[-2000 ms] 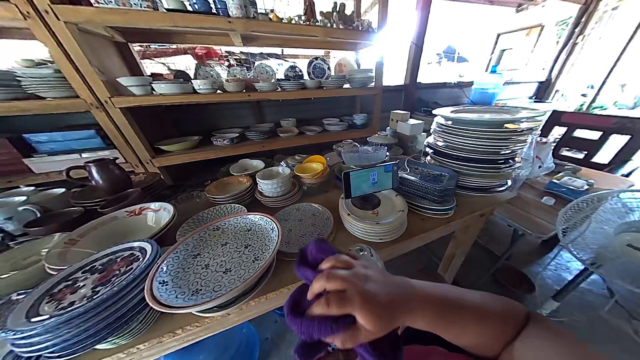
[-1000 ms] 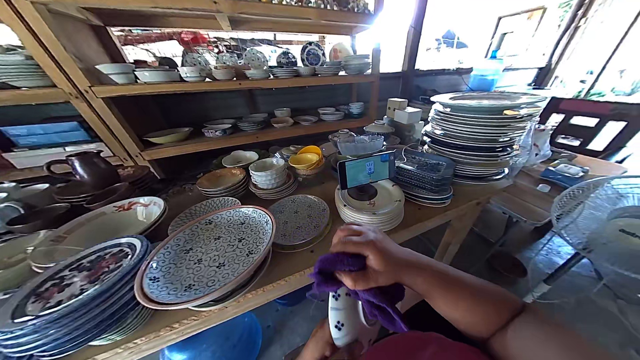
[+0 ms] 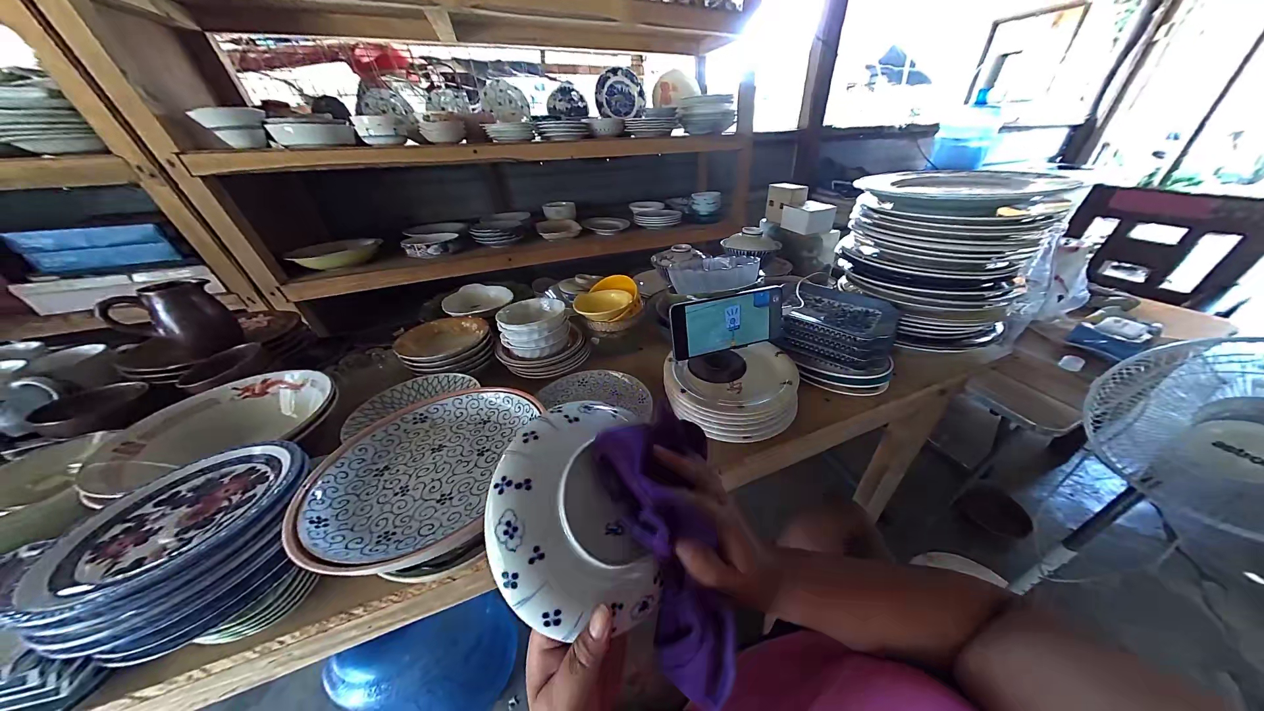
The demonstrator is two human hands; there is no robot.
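Note:
A white ceramic plate with dark blue flower marks (image 3: 538, 523) is tilted up in front of me, its underside with the foot ring showing. My left hand (image 3: 578, 664) grips its bottom rim, thumb on the near face. Bunched in my right hand (image 3: 716, 533) is a purple cloth (image 3: 657, 494), which lies against the right part of the plate and hangs down below it. Behind the held plate, a large oval platter with a scroll pattern (image 3: 415, 479) rests on the table.
Stacked blue-rimmed plates (image 3: 168, 533) stand at left on the wooden table (image 3: 770, 454). A phone (image 3: 726, 324) leans above a cream plate stack (image 3: 731, 405). A tall plate stack (image 3: 948, 257) stands at the right end. Dish shelves (image 3: 474, 153) are behind, a fan (image 3: 1195, 444) at right.
The flower-marked plate has come up into clear view, where one second ago only part of it showed low down. My right hand with the cloth now lies against its underside.

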